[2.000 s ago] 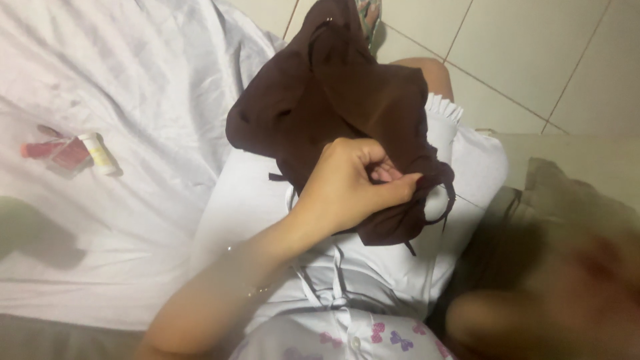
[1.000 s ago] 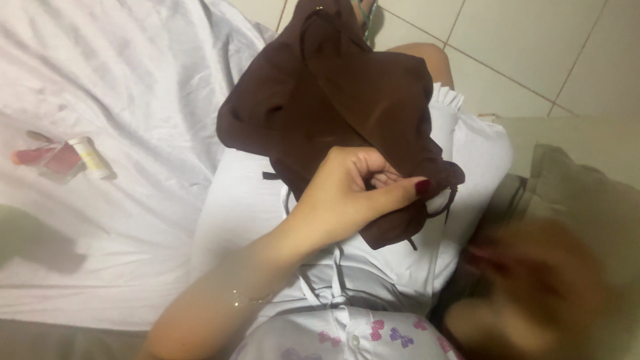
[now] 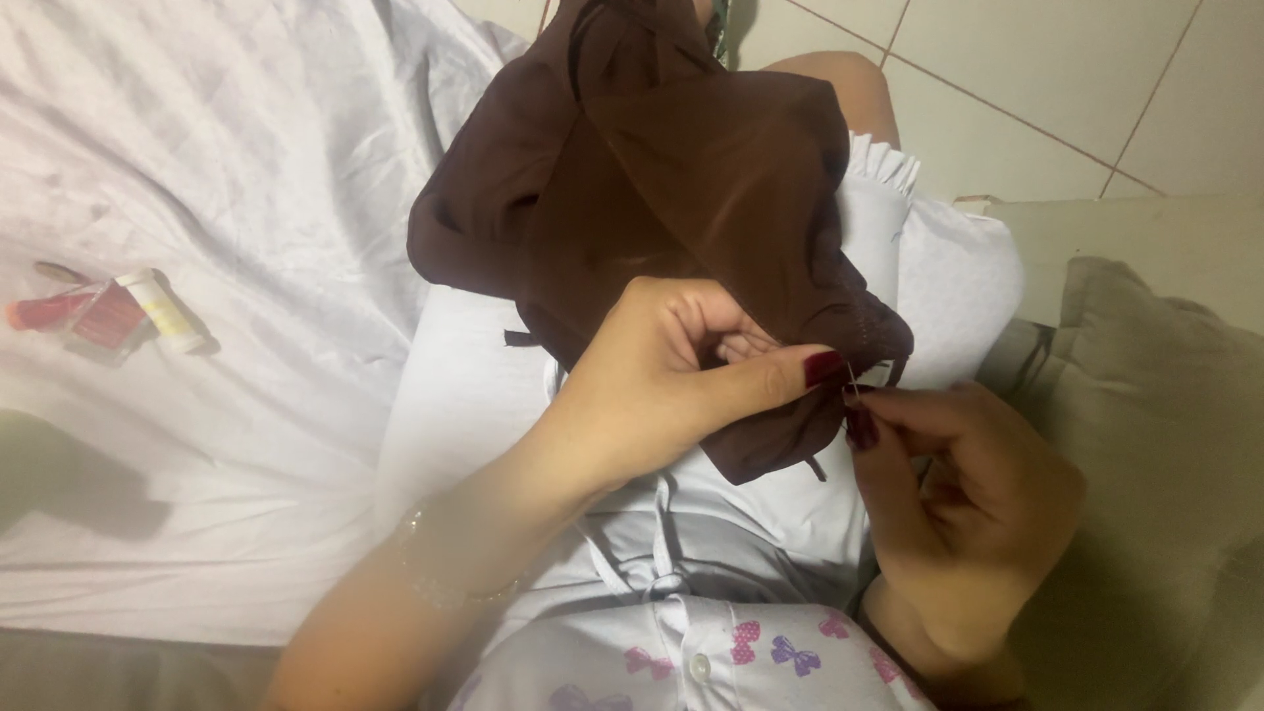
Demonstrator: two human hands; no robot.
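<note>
A dark brown fabric garment [image 3: 681, 188] with thin straps lies bunched across my lap, over white shorts with a ruffled hem. My left hand [image 3: 681, 365] pinches the garment's edge between thumb and fingers, near its lower right corner. Right beside that thumb, my right hand [image 3: 958, 484] holds a thin sewing needle [image 3: 854, 379] between thumb and index finger, its tip up against the fabric edge. A row of light stitches or pins shows faintly on the cloth above. Any thread is too fine to make out.
On the white sheet [image 3: 247, 197] at the left lie a white and yellow tube [image 3: 160, 311] and small clear packets with red contents [image 3: 107, 314]. A grey-green cushion [image 3: 1155, 395] is at the right. Floor tiles [image 3: 1037, 89] show beyond my knee.
My right hand, blurred at the lower right a second ago, has come in to the left, up to the garment's edge. My left hand keeps its pinch on the cloth.
</note>
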